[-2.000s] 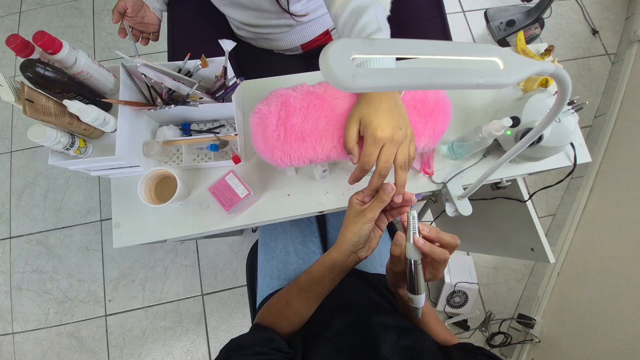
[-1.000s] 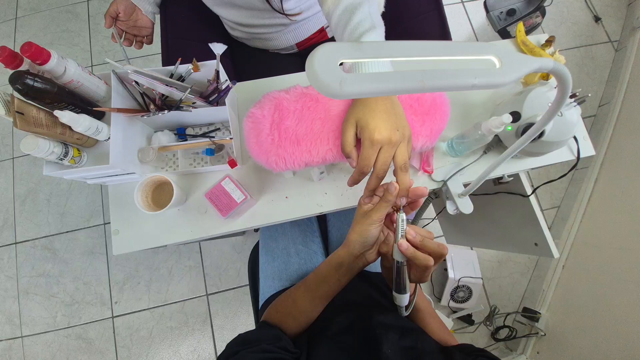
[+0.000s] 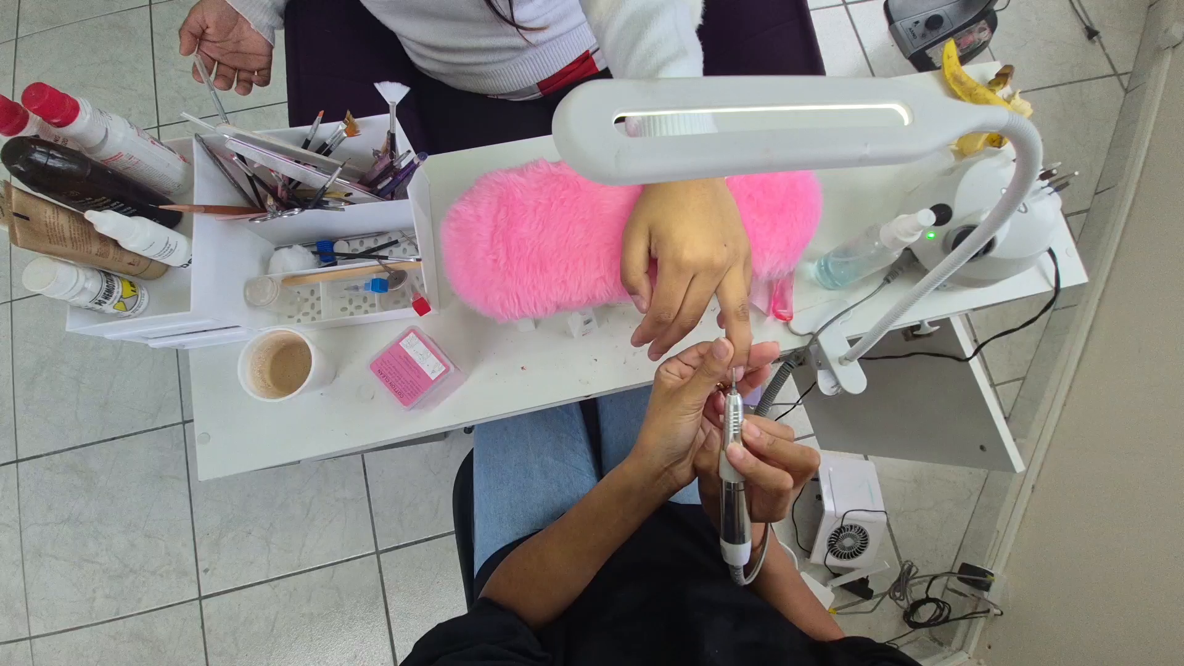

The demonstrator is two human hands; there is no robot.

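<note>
My left hand [image 3: 686, 407] grips a fingertip of another person's hand [image 3: 694, 254], which lies palm down over a pink fluffy armrest cushion [image 3: 527, 240]. An electric nail drill handpiece [image 3: 733, 499] is held in my right hand [image 3: 772, 462], pen-like, with its bit pointing up at that fingertip. Whether the bit touches the nail is too small to tell. A cord loops from the handpiece's lower end. Above the cushion hangs a white lamp head [image 3: 740, 166]. The person's other hand [image 3: 225, 46], at the upper left, holds a thin tool.
On the white table [image 3: 277, 435] stand an organizer [image 3: 213, 277] with brushes, a cup [image 3: 280, 365], a pink box [image 3: 412, 368] and a spray bottle [image 3: 874, 248]. A white machine with a green light [image 3: 962, 231] and the lamp's clamp [image 3: 837, 361] are at the right. Bottles crowd the left.
The drill handpiece in my right hand has become more upright, its tip shifting left toward the held fingertip. My left hand keeps its hold on the finger.
</note>
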